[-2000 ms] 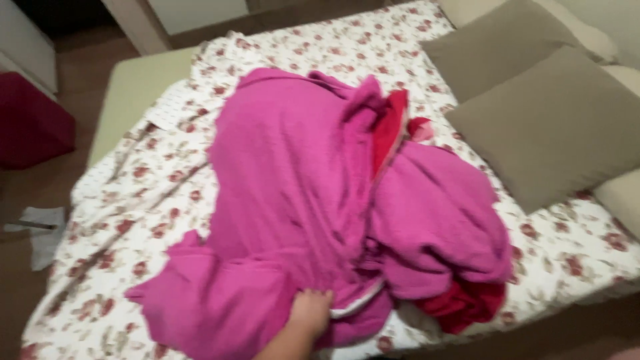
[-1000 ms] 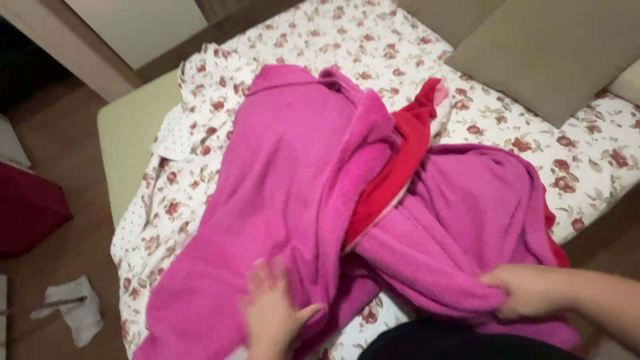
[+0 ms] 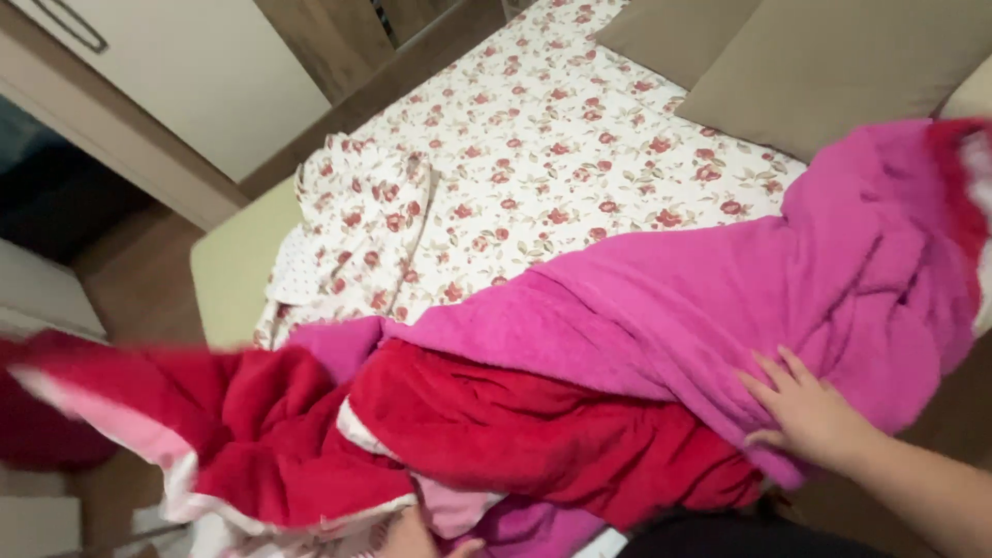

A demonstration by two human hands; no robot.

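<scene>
A magenta fleece blanket (image 3: 589, 310) lies bunched across the near part of a bed, reaching from the left up to the pillows. A red fleece layer with white and pink edging (image 3: 496, 434) shows along its near side, and part of it spreads over the left edge. On the magenta fleece at the right rests my right hand (image 3: 806, 411), fingers spread. My left hand (image 3: 422, 539) is at the bottom edge by the white edging of the red fleece; most of it is cut off or hidden, so its grip is unclear.
Two brown-grey pillows (image 3: 837, 70) lie at the top right. A floral sheet (image 3: 542, 155) covers the mattress, rumpled at its left corner, where a pale green mattress side (image 3: 232, 263) shows. A white cabinet door (image 3: 201, 70) stands beyond the bed's far left side.
The magenta blanket has moved off the middle of the bed toward the near side, and much more red fleece shows. My right hand, closed on the fleece one second ago, now lies spread on it.
</scene>
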